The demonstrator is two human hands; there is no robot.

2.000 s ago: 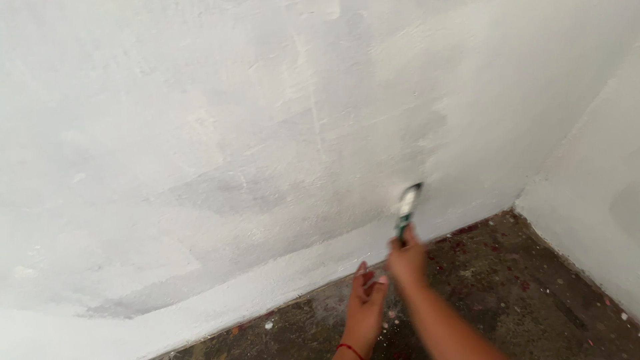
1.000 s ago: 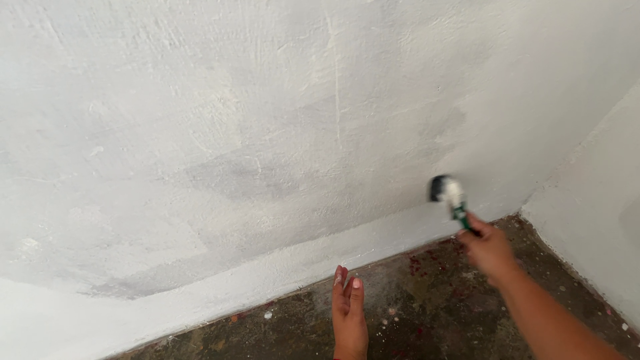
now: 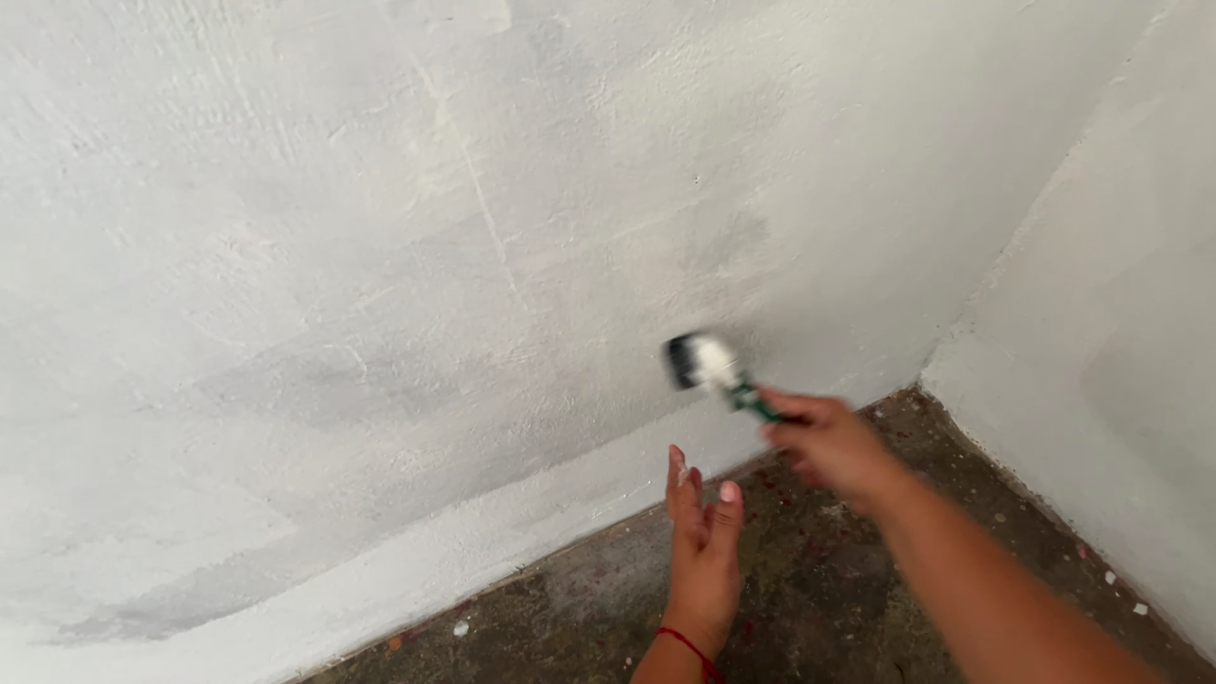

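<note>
My right hand (image 3: 826,442) grips the green handle of a paintbrush (image 3: 717,366), blurred by motion. White paint covers the middle of the brush, and its dark bristle end points up and left, at or close to the lower part of the white-painted wall (image 3: 570,285). Whether the bristles touch the wall cannot be told. Below and left of the brush, my left hand (image 3: 701,532) holds nothing; its fingers are raised and apart, with a pale smear on one. A red cord circles the left wrist.
A dark, stained concrete floor (image 3: 589,608) with white specks and reddish spots meets the wall's base. At the right, a second white wall (image 3: 1102,380) forms a corner with the first. Patchy grey areas and a thin pale line mark the main wall.
The brush in my right hand pointed up and slightly right two seconds ago; now it tilts up and left. My left hand's fingers have spread since one second ago.
</note>
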